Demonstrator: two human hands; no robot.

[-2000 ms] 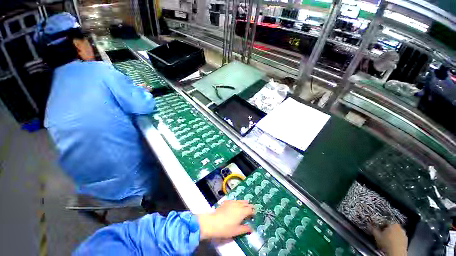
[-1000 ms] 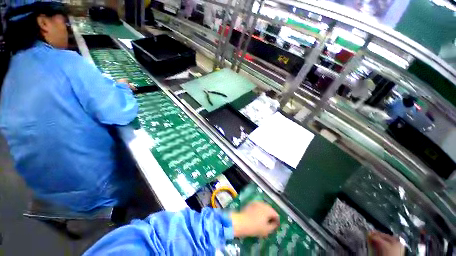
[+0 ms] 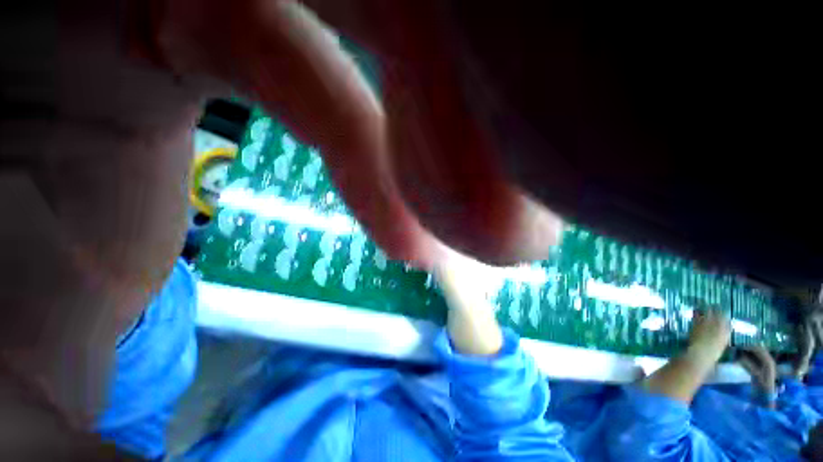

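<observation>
A large, dark, blurred hand, which looks like my left hand point(image 3: 388, 171), is very close to the lens. Its fingers cover much of the upper picture, and whether it holds anything cannot be told. A bare hand below it, apparently my right hand point(image 3: 471, 311), comes from a blue sleeve over the green circuit board point(image 3: 307, 280). Its fingers are partly hidden behind the large fingers, and any part in them cannot be made out. The board shows rows of white half-filled circles and bright glare.
A yellow ring point(image 3: 198, 185), like a tape roll, lies at the board's left end. The pale rail point(image 3: 316, 316) runs along the near side. More boards point(image 3: 623, 271) continue right, where other workers' hands point(image 3: 708, 338) and blue sleeves show. Darkness hides the upper right.
The view has swung and tilted sharply. A large hand now blocks much of it. The parts bin and far bench are no longer visible, and workers on the right have come into view.
</observation>
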